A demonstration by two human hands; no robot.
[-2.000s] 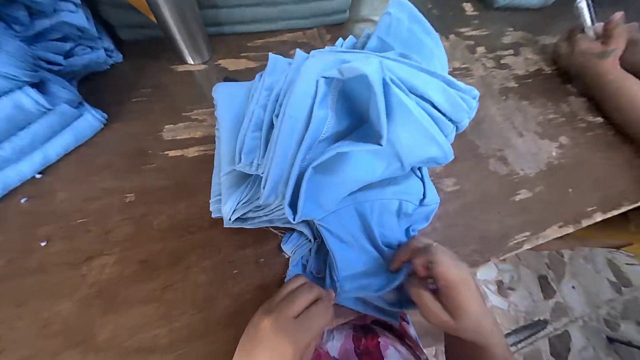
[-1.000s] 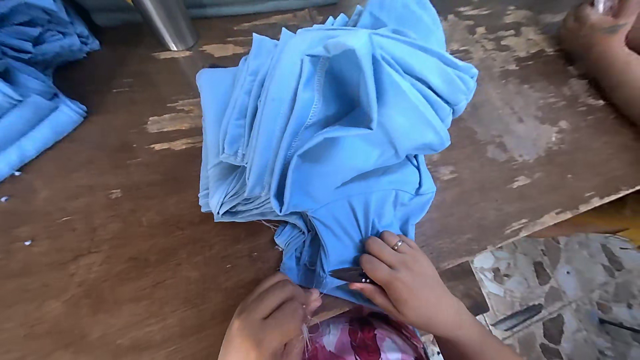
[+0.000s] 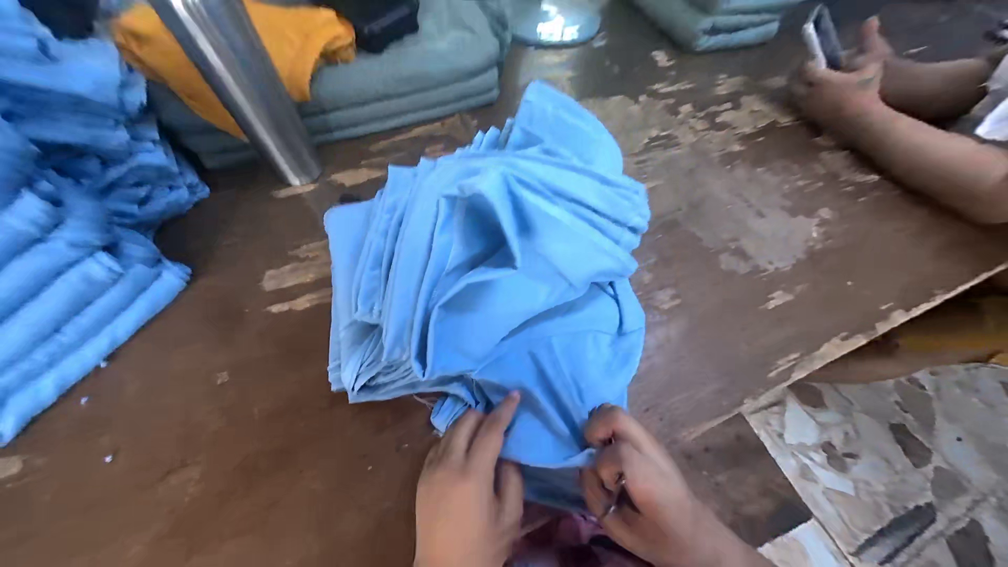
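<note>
A pile of light blue fabric pieces (image 3: 504,260) with stitched seams lies on the worn wooden table, its lower end hanging toward me. My left hand (image 3: 471,488) rests on the cloth's near edge, the fingers over the fabric and the thumb low beside it. At the right of that edge, my right hand (image 3: 638,480) pinches the cloth. A small dark metal tool (image 3: 617,494), perhaps thread snips, shows in its palm, mostly hidden by the fingers. Patterned reddish cloth lies below, between the hands.
More blue fabric (image 3: 71,315) is stacked at left. A metal pole (image 3: 244,94) stands before folded grey-green cloth (image 3: 409,94) and an orange cloth (image 3: 307,47). At upper right, another person's hands (image 3: 843,87) hold a phone (image 3: 823,39). The table edge (image 3: 882,331) runs above a stone-patterned floor.
My left hand has opened out and lies on the cloth, where it was pinching the edge. My right hand has shifted along the hem, with the dark tool now in the palm. The view has shifted.
</note>
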